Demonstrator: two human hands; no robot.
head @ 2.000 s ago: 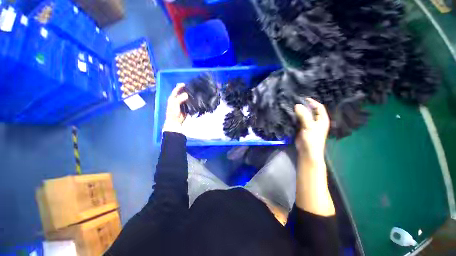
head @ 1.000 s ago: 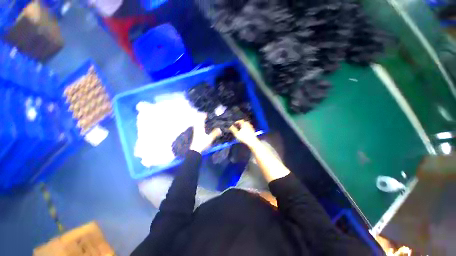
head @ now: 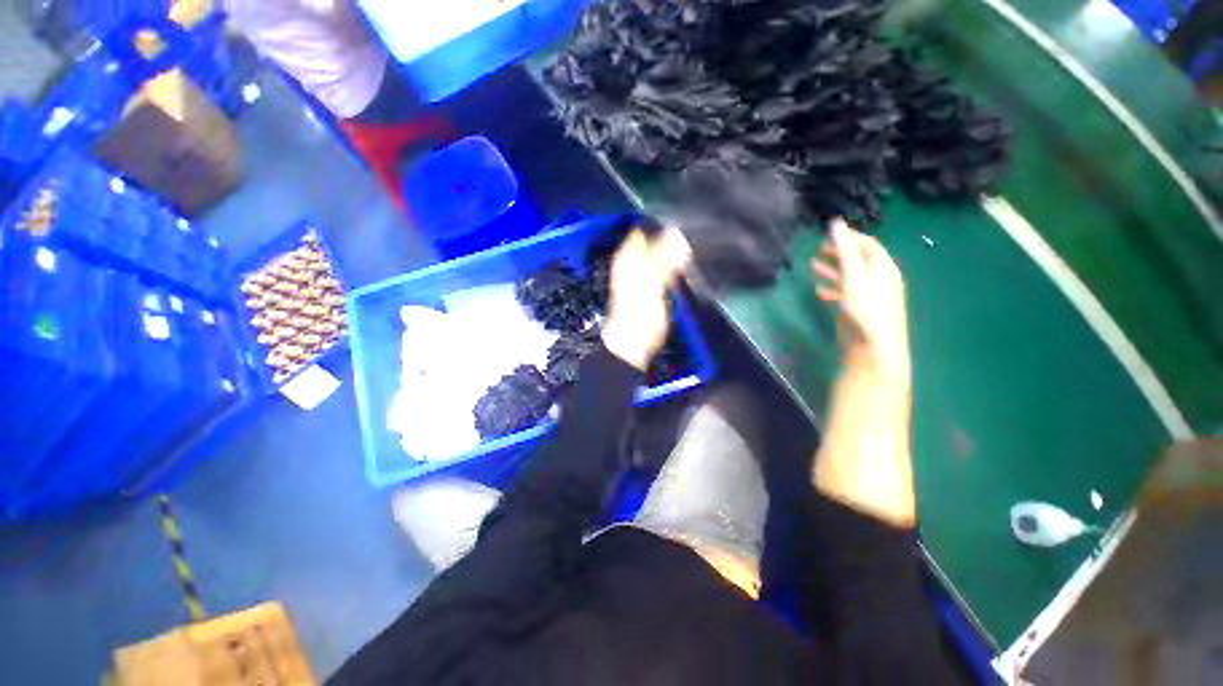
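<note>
A blue crate [head: 360,369] sits across my lap, with a white liner [head: 483,342] in it. Several black ruffled clusters [head: 515,399] lie in its middle and right part. A big heap of black clusters [head: 778,81] lies on the green bench. My left hand [head: 649,275] is over the crate's right end, blurred, with its fingertips at a blurred black cluster [head: 738,221] by the bench edge. Whether it grips the cluster is unclear. My right hand [head: 861,288] is over the bench, right of that cluster, fingers apart and empty.
A glue bottle [head: 1046,524] lies on the bench at right, near a brown-grey box [head: 1153,590]. Blue stool [head: 463,188] beyond the crate. Stacked blue crates [head: 107,335] and a tray of beige-brown parts [head: 295,306] at left. Cartons [head: 215,650] on the floor. A person's sleeve [head: 315,47] at top.
Both hands have moved from inside the crate up and right toward the bench heap. The clusters in the crate now lie more spread out. The camera view has also shifted.
</note>
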